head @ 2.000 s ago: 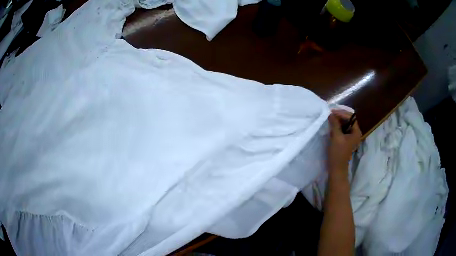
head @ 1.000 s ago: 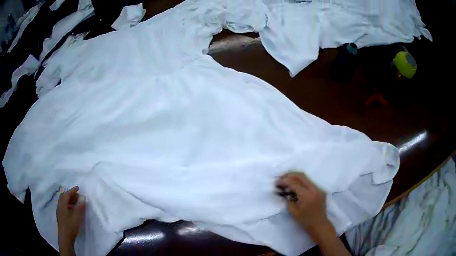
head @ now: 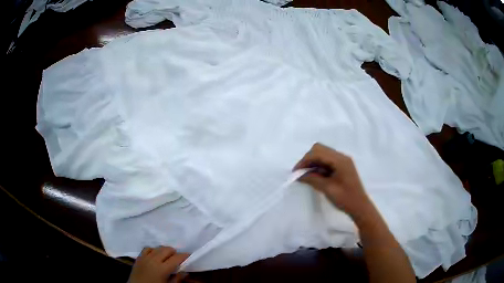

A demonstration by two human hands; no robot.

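A large white garment (head: 237, 110) lies spread over the dark table, its shirred upper part at the top and short puffy sleeves at both sides. My right hand (head: 331, 174) pinches a fold of the cloth at lower centre and lifts it; a small dark tool, which looks like thread snips (head: 319, 167), is in the same hand. My left hand (head: 157, 265) is at the bottom edge, cut off by the frame, with its fingers on the other end of that raised fold.
More crumpled white garments (head: 447, 72) lie at the upper right. A yellow-green cap (head: 498, 172) shows at the right edge. White strips lie at the upper left. The glossy table's curved edge (head: 52, 229) runs along the lower left.
The view has swung right, and the garment lies differently, with its shirred top now in view. My right hand has taken hold of a fold; my left hand is now at its lower end.
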